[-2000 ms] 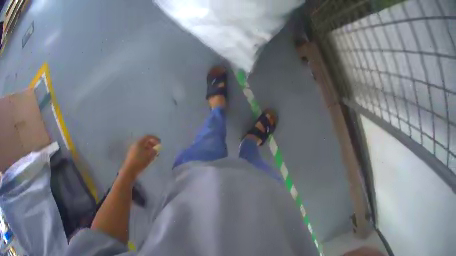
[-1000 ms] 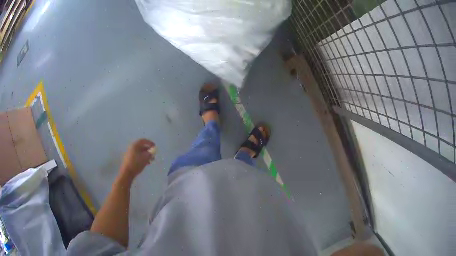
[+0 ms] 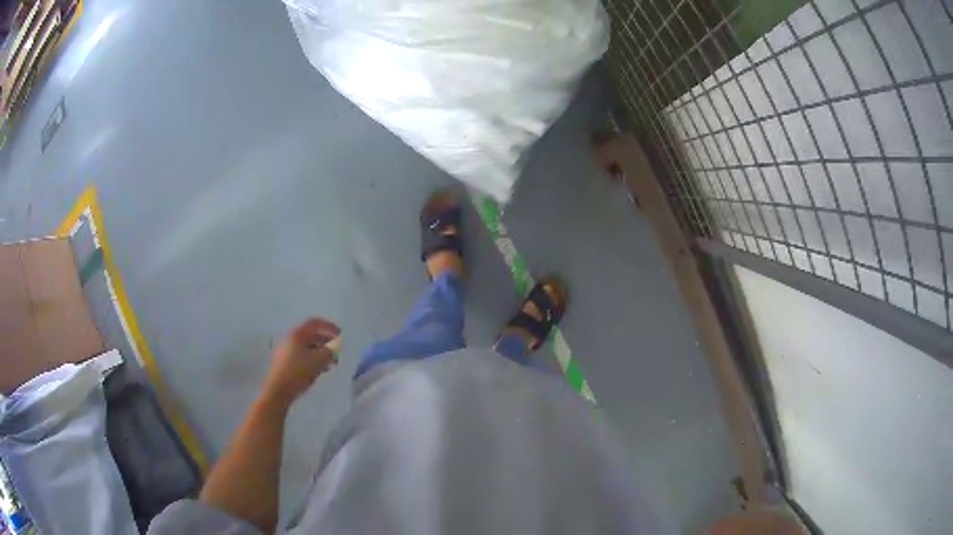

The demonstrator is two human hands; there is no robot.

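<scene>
My left hand [image 3: 304,358] hangs over the grey floor at the lower left, with its fingers curled around a small whitish item [image 3: 333,344] that shows at the fingertips. What the item is cannot be told. At the bottom right edge a small blurred patch of skin shows, perhaps part of my right arm; the right hand itself is not in view. A large white translucent sack [image 3: 460,84] stands on the floor ahead of my feet, with its pointed corner towards me.
A mesh fence [image 3: 826,157] with white panels runs along the right, with a brown beam [image 3: 690,282] at its foot. Green-and-white tape [image 3: 512,261] lies under my feet. A cardboard box [image 3: 47,308] and a grey cloth-like item [image 3: 63,449] are at the left, beside a yellow floor line [image 3: 131,313].
The sack first shows larger, then sits slightly lower in view. My feet appear slightly lower than a second ago. My left hand has lowered slightly and still holds the small whitish item.
</scene>
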